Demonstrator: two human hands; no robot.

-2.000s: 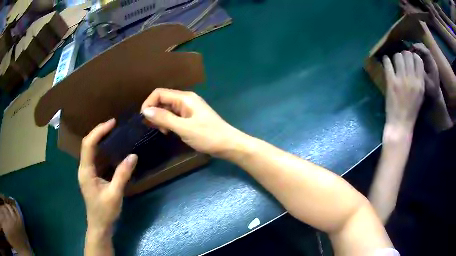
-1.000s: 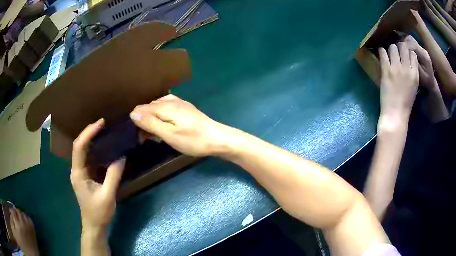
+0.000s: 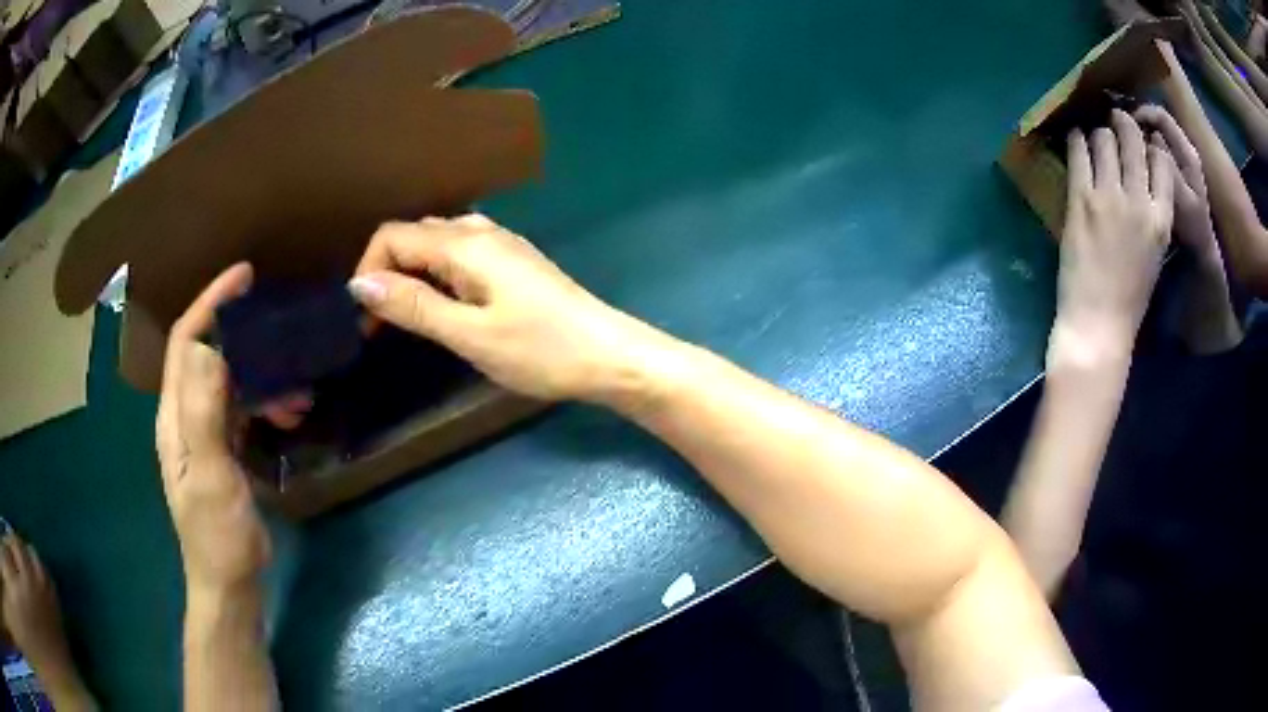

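An open brown mailer box (image 3: 313,160) stands at the left with its lid raised. My left hand (image 3: 209,403) holds a black power adapter (image 3: 292,338) over the left part of the box, fingers around its left side and underneath. My right hand (image 3: 466,299) is over the back of the box, with thumb and forefinger closed together at the adapter's right edge. Whether they grip the adapter or something thin is not clear. The dark contents in the box's right part are too dim to make out.
At the right, another person's hands (image 3: 1119,195) are in a second brown box (image 3: 1036,181). A flat cardboard sheet (image 3: 49,334) lies at the far left, with folded cartons (image 3: 70,91) behind. Another hand shows at the lower left. A small white piece (image 3: 679,591) lies near the table edge.
The black adapter has come up and is tilted, showing its broad face. My left hand has turned, with its thumb now under the adapter. My right hand has shifted slightly left and up.
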